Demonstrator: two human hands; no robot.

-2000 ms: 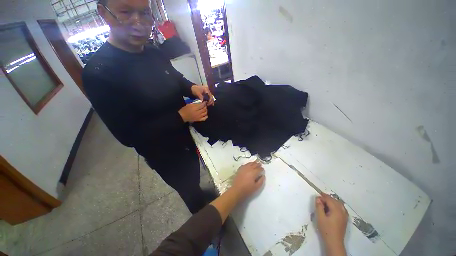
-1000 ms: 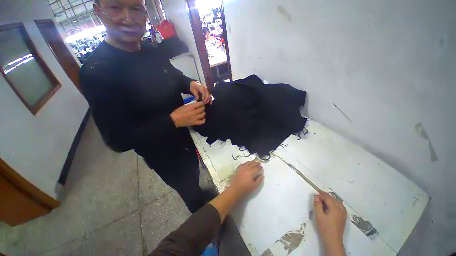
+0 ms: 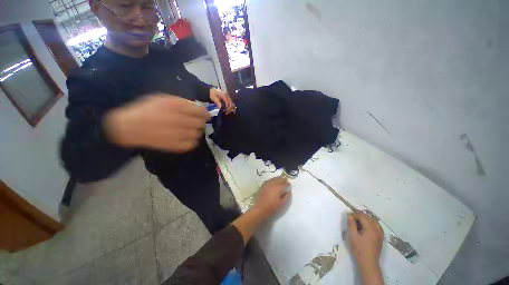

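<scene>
A heap of black garment pieces (image 3: 279, 125) with jagged edges and loose thread tails lies on the far part of the white, chipped cabinet top (image 3: 402, 183). My left hand (image 3: 272, 196) rests on the cabinet top just in front of the heap's near edge, fingers curled. My right hand (image 3: 365, 236) rests on the cabinet top to the right, near a strip of brown residue, fingers curled. I cannot tell whether anything is under the fingers of either hand.
A person in black (image 3: 134, 72) stands to the left of the cabinet, one hand raised and blurred, the other beside the heap. A white wall (image 3: 390, 61) borders the right side. A blue item (image 3: 231, 277) shows low by the cabinet. The concrete floor (image 3: 123, 234) is at left.
The other person's nearer hand has moved away from the heap, up and toward me, and is blurred. My hands have stayed in place; the view has shifted slightly.
</scene>
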